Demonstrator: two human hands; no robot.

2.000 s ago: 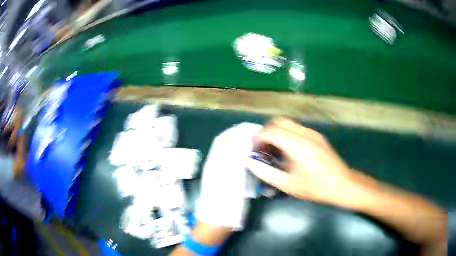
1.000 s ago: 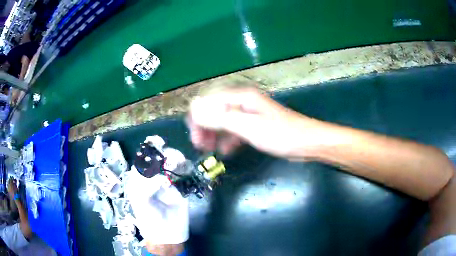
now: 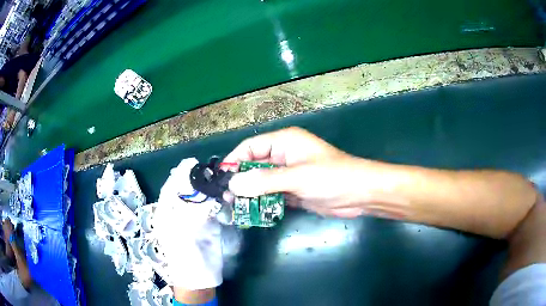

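My left hand [image 3: 194, 233], in a white glove with a blue band at the wrist, holds a black socket core [image 3: 209, 179] near its fingertips. Blue and red wires show beside the core. My bare right hand [image 3: 287, 176] grips a green circuit board [image 3: 258, 209] with silvery components, its thumb lying across the board and its fingertips at the core. The board is partly hidden by the right hand. White plastic housings [image 3: 120, 214] lie heaped to the left of the gloved hand on the dark bench.
A worn ledge [image 3: 263, 107] separates the bench from the green conveyor belt [image 3: 215, 54]. A part-filled white housing [image 3: 133, 88] lies on the belt. A blue sheet [image 3: 51, 221] with white parts is at the left. Another person's arm [image 3: 18, 257] shows at the left edge.
My right hand has come down onto the board, which now shows its green side. The black core has turned and moved right. The part-filled housing on the belt has shifted left in view.
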